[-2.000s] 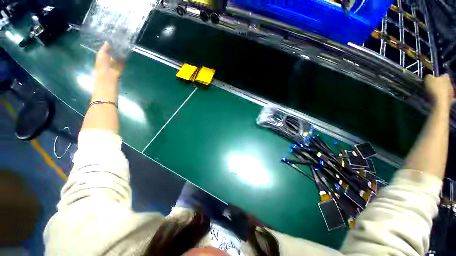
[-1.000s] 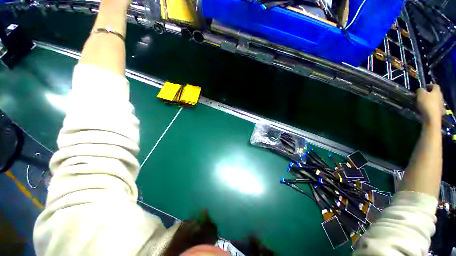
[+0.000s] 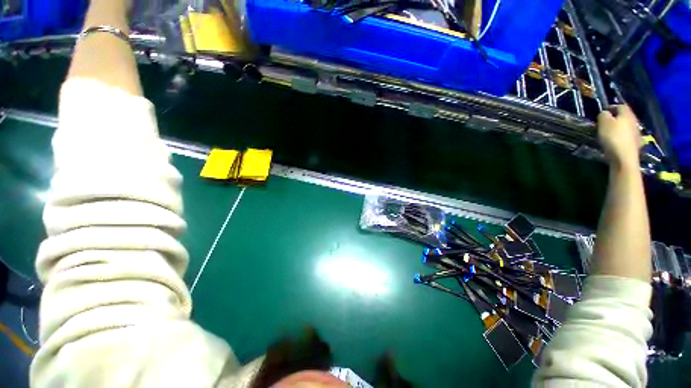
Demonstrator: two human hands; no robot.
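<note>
My left arm reaches up to the top left; the hand is cut off by the picture's top edge, so what it holds cannot be seen. My right hand point(image 3: 620, 136) is closed around the end of the metal rack rail point(image 3: 561, 130) at the upper right. A pile of black cable assemblies point(image 3: 485, 276) with LCD screens attached lies on the green bench point(image 3: 303, 227), left of my right forearm. One screen point(image 3: 504, 343) lies at the pile's near edge. A clear plastic bag point(image 3: 401, 217) with dark leads lies at the pile's back left.
Two yellow blocks point(image 3: 238, 165) sit at the bench's back left. A large blue bin point(image 3: 394, 45) with black cables stands on the rack, with a yellow piece point(image 3: 212, 32) to its left. Bundles with white ends point(image 3: 673, 265) lie at far right. A dark strip runs behind the bench.
My left hand has gone up and out of the picture; the clear plastic piece it held is no longer visible. My right hand stays on the rail. The view has shifted.
</note>
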